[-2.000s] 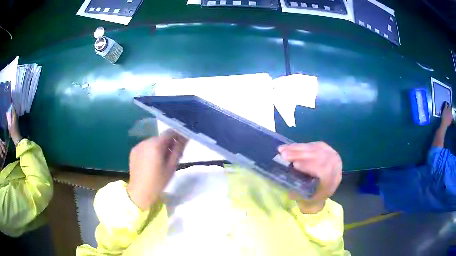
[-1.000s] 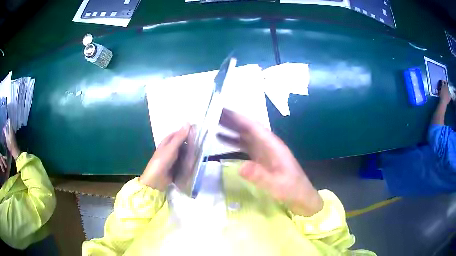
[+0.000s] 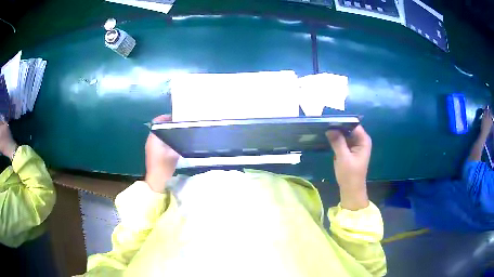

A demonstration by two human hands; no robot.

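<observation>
The tablet (image 3: 244,136) is held level and tilted edge-on above the near part of the white sheets (image 3: 233,96), its dark film face towards me with small pale squares along the lower edge. My left hand (image 3: 160,157) grips its left end, the fingers partly hidden by the tablet. My right hand (image 3: 351,154) grips its right end, with fingertips on the dark face. Torn-looking white pieces (image 3: 327,91) lie right of the sheets.
A small bottle (image 3: 119,43) stands at the back left. More tablets on white sheets (image 3: 374,8) lie along the far side. A blue tray (image 3: 457,113) is at right near a person's blue sleeve. A yellow-sleeved person is at left by a bundle of sheets (image 3: 25,86). A brown carton (image 3: 67,216) is below the bench.
The tablet has turned from upright and edge-on to lying across in front of me. My right hand, off the tablet one second ago, has taken hold of its right end.
</observation>
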